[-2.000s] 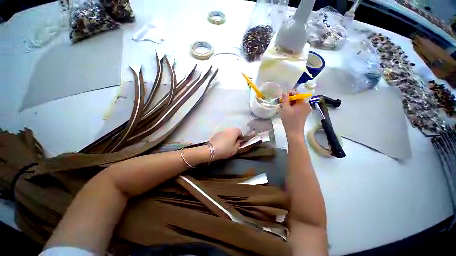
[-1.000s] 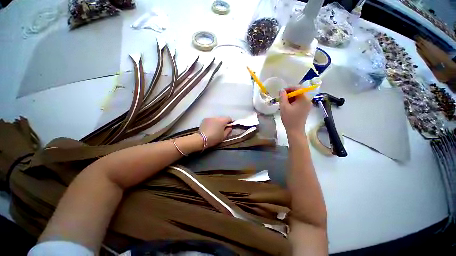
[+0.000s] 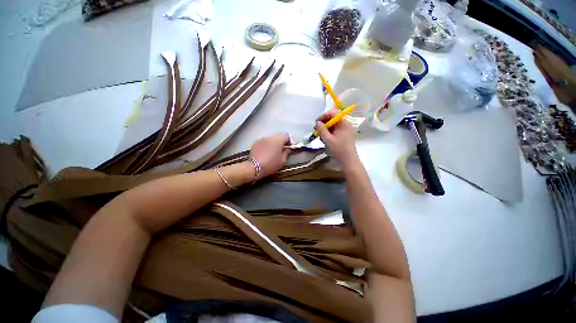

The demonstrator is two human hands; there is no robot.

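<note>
My left hand (image 3: 270, 154) grips a strap near its whitish strap end (image 3: 307, 144). My right hand (image 3: 336, 134) holds a glue brush (image 3: 336, 120) by its yellow handle, slanting down to that end; its tip looks to be at the flap, partly hidden by my fingers. The glue pot (image 3: 359, 104) stands just beyond my right hand, with a second brush (image 3: 330, 89) leaning in it. A bundle of brown straps (image 3: 252, 268) lies under my forearms. A fanned group of straps (image 3: 208, 120) lies beyond my left hand.
A hammer (image 3: 424, 154) lies right of my right hand, over a tape roll (image 3: 412, 173). Another tape roll (image 3: 262, 36) lies beyond the straps. Behind the pot are a large bottle (image 3: 372, 66), a blue-rimmed roll (image 3: 410, 74) and clear bags (image 3: 470, 69). A person's hand shows at far right (image 3: 554, 69).
My right hand has moved left from the glue pot with the brush, down to the strap end by my left hand. The left hand keeps its hold, with little movement. The view has shifted slightly.
</note>
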